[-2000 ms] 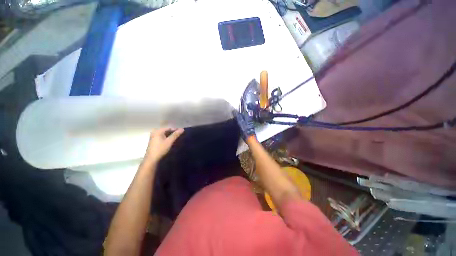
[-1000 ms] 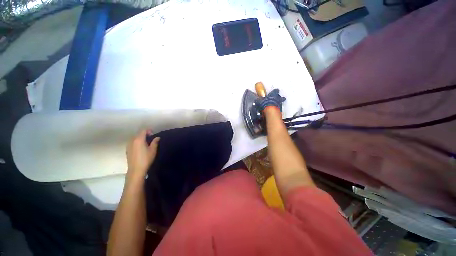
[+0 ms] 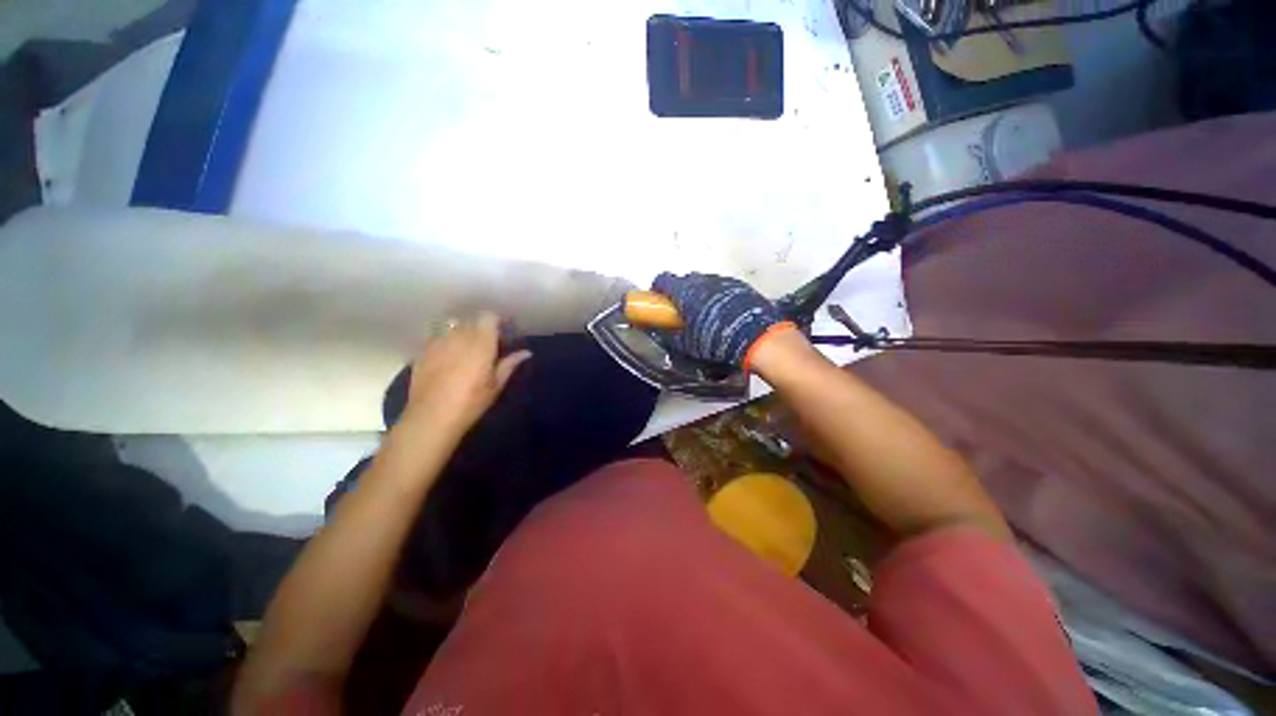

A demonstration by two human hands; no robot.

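Note:
The dark garment (image 3: 546, 420) lies over the front edge of the off-white sleeve board (image 3: 126, 322) and hangs towards me. My bare left hand (image 3: 462, 367) rests at its upper edge on the board; whether the fingers pinch the cloth is unclear. My gloved right hand (image 3: 707, 319) is shut on the orange handle of the steam iron (image 3: 658, 364). The iron's tip points left, at the board's narrow scorched end and the garment's right edge. Its soleplate underside is hidden.
A dark tablet-like rectangle (image 3: 715, 67) lies on the white table (image 3: 448, 126). Black and blue hoses (image 3: 1064, 193) run right from the iron past a pink curtain (image 3: 1092, 308). A blue bar (image 3: 217, 112) is behind the board. A yellow round stool or lid (image 3: 763, 522) is below.
My right hand, beside the iron two seconds ago, has gripped its handle, turned it and brought it left to the garment. My left hand has moved right along the cloth. The view has shifted.

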